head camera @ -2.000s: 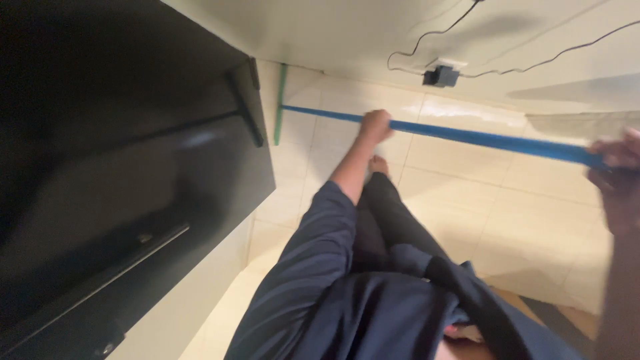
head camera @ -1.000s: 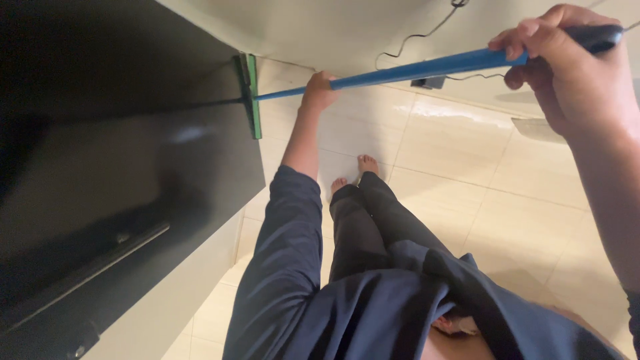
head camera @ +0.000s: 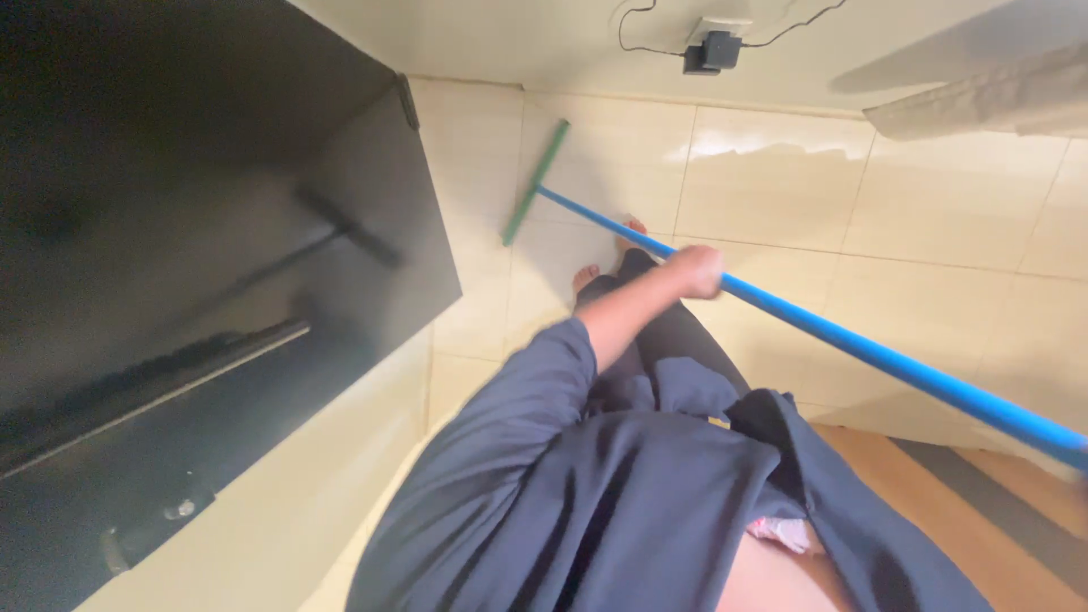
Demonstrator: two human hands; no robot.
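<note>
My left hand [head camera: 699, 271] is closed around the middle of a long blue pole [head camera: 858, 344], part of a floor squeegee. The pole runs from the lower right edge of the view to a green squeegee head [head camera: 535, 183], which lies slanted over the pale floor tiles, a little beyond my bare feet. The pole's upper end passes out of the frame at the right. My right hand is outside the view, apart from perhaps a sliver at that edge.
A glossy black cabinet or appliance front [head camera: 212, 212] stands on the left and reflects the squeegee. Black plug adapters [head camera: 714, 53] with cords sit in a wall socket at the top. A pale cloth [head camera: 986, 98] hangs at the upper right. A striped mat or panel [head camera: 960, 476] lies lower right.
The squeegee head has moved away from beside the black front, rightward over the tiles. My left hand has moved right with the pole. My right hand, seen on the pole's dark grip a second ago, has left the view.
</note>
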